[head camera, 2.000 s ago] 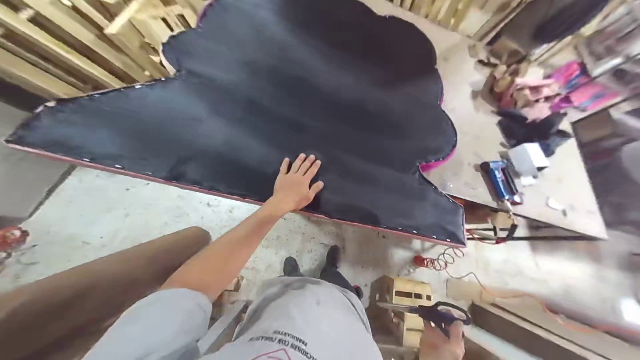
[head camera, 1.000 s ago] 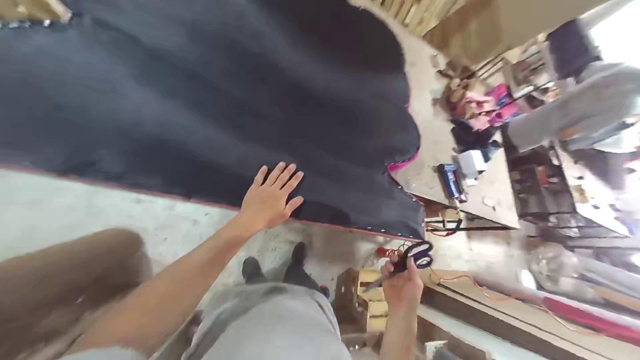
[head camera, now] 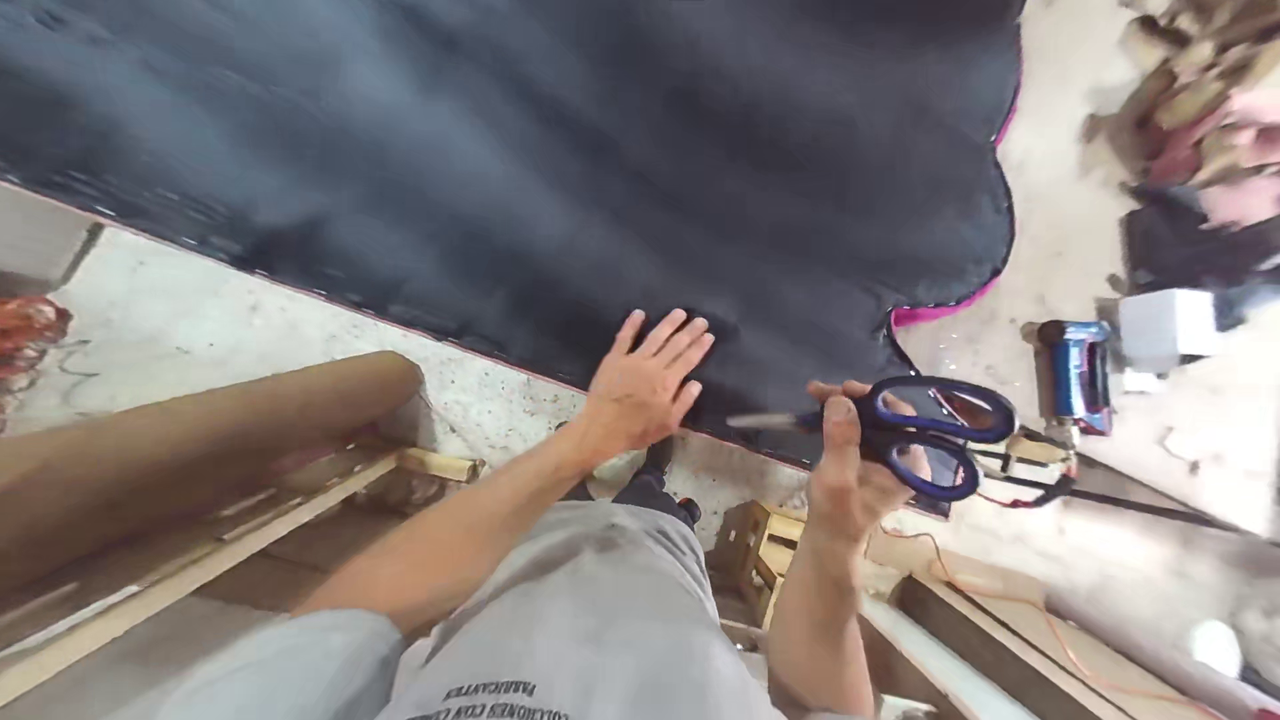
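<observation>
A large panel covered in black fabric point(head camera: 560, 180) lies across the upper view, its scalloped right side showing a pink edge and its long near edge lined with staples. My left hand point(head camera: 645, 390) rests flat on the fabric near that edge, fingers spread, holding nothing. Over the panel's near right corner, my right hand point(head camera: 860, 460) grips a pair of scissors point(head camera: 900, 430) with dark blue handles around the handle and pivot area. The blades point left toward my left hand, and my fingers are outside the handle loops as far as I can see.
A blue staple gun point(head camera: 1080, 375) lies on the table point(head camera: 1060, 200) at right, beside a white box point(head camera: 1168, 325) and a pile of fabric scraps point(head camera: 1210, 130). A large brown roll point(head camera: 210, 440) is at lower left. A wooden stool point(head camera: 775, 555) stands below, and an orange hose point(head camera: 1050, 620) runs at lower right.
My right hand has come up with the scissors from low beside the stool to over the panel's corner. My left hand stays spread on the black fabric.
</observation>
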